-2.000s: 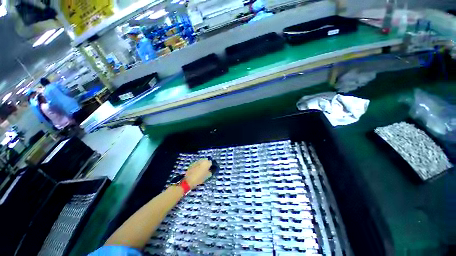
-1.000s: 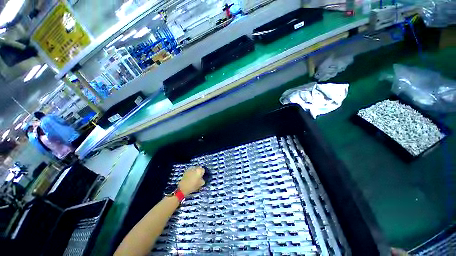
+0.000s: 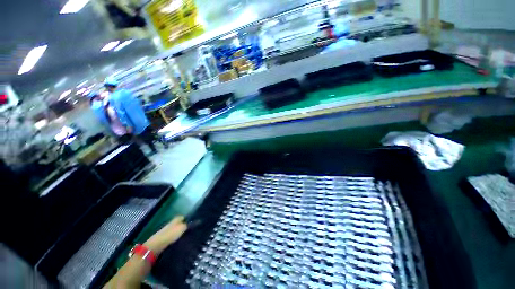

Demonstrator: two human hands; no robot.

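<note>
A large black tray (image 3: 449, 237) lies in front of me and holds close rows of silver notched metal strips (image 3: 305, 226). My left hand (image 3: 167, 230), with a red band at the wrist, is over the tray's left rim, off the strips. It is blurred, with something dark at the fingertips, so I cannot tell whether it holds anything. My right hand is not in view.
A black box of small white parts (image 3: 497, 197) is at the right edge. A white cloth (image 3: 429, 148) lies behind the tray. Another black tray of strips (image 3: 107, 237) is at the left. Black boxes (image 3: 339, 75) stand on the raised green shelf. People in blue (image 3: 125, 107) are at the back left.
My left hand has moved from over the strips to the tray's left rim. The view has turned, so the scene sits further right. The hand at the bottom right edge has left the view.
</note>
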